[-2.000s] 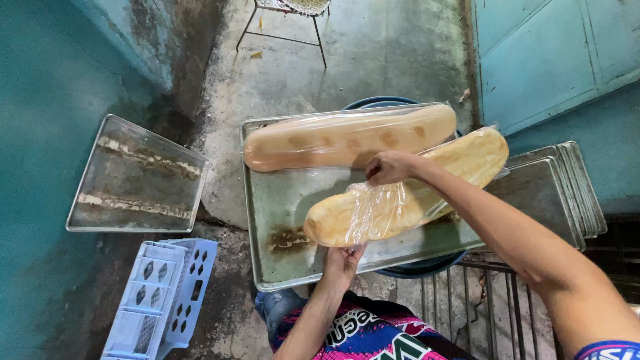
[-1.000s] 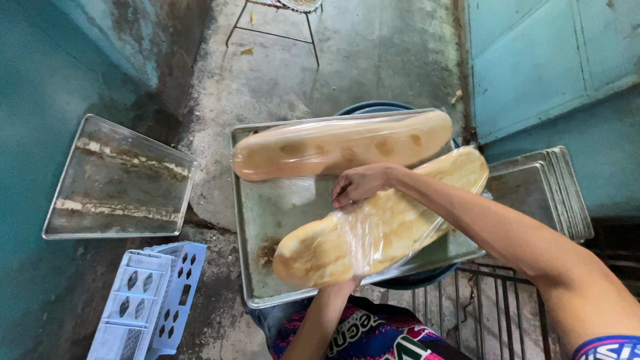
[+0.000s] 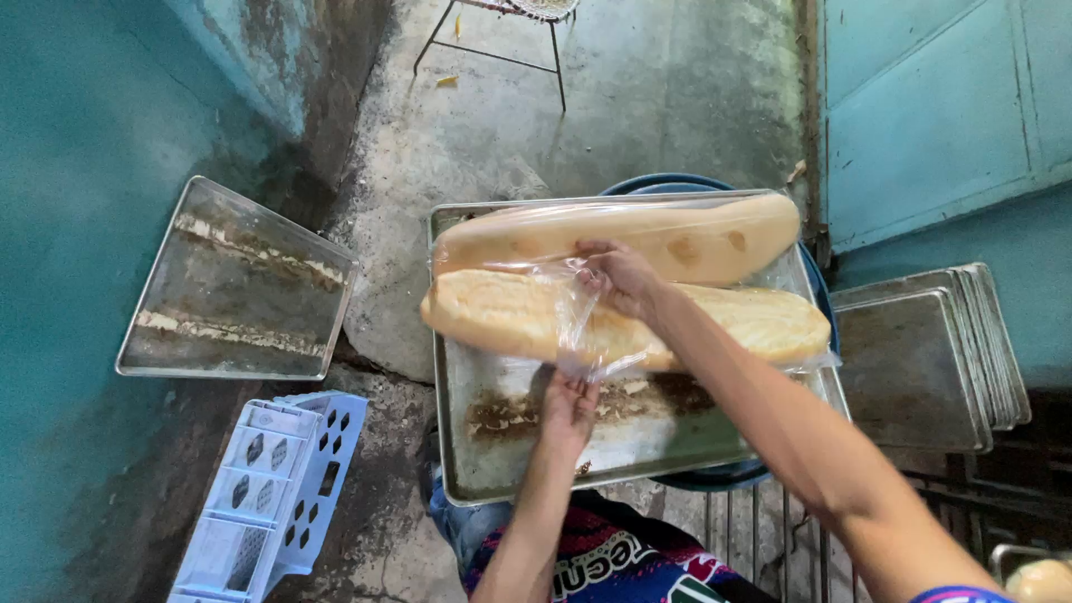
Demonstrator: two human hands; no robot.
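Note:
Two long bread loaves lie side by side over a metal baking tray (image 3: 502, 481). The far loaf (image 3: 519, 239) is inside clear plastic. Around the nearer loaf (image 3: 494, 314), a clear plastic bag (image 3: 578, 322) covers the middle and right part, while its left end is bare. My left hand (image 3: 572, 406) holds the bag's near edge from below, at the loaf's near side. Above the gap between the loaves, my right hand (image 3: 618, 276) grips the far edge of the bag, fingers partly bent.
A blue round tub (image 3: 712, 479) supports the tray. Another worn tray (image 3: 243, 285) leans at the left, above a light blue plastic crate (image 3: 251, 502). Stacked trays (image 3: 913, 368) stand at the right, beside dark metal bars (image 3: 754, 536). A thin-legged stand (image 3: 502, 57) is at the top.
The nearer loaf has turned from a slant to nearly level and now lies close along the far loaf. Both hands have moved with the bag's edge toward the far side.

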